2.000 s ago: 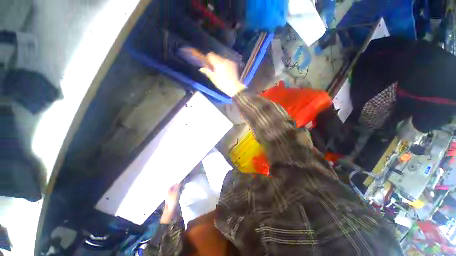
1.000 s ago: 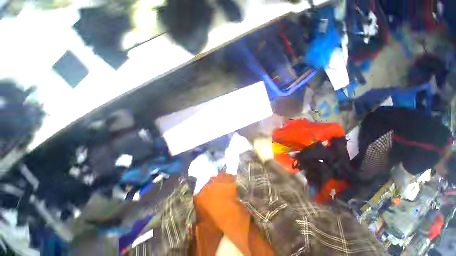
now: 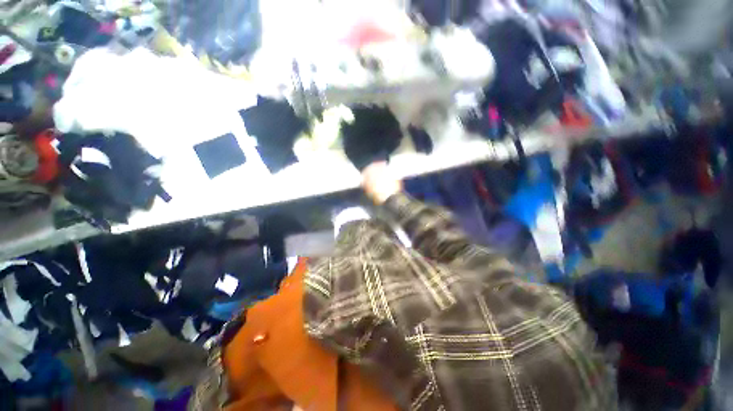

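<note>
My right hand (image 3: 379,183), small and blurred, is at the front edge of the white table (image 3: 313,178). It is just below a dark rounded piece or pile (image 3: 371,135) and seems to touch it; its grip is unclear. A small dark square piece (image 3: 220,155) lies flat further left. A larger black piece (image 3: 272,132) lies between them. My left hand is not visible; only part of its plaid sleeve shows at the bottom left.
A black pile with white bits (image 3: 112,177) lies at the table's left end. A glaring, blurred pale machine-like shape (image 3: 434,60) stands behind the black pieces. Dark cloth and white scraps (image 3: 227,283) lie below the table edge. Blue material (image 3: 534,197) is at right, below table level.
The view has swung up to the tabletop. My right hand, earlier at the blue basket and then near my lap, is now at the table edge. My left hand has left the picture.
</note>
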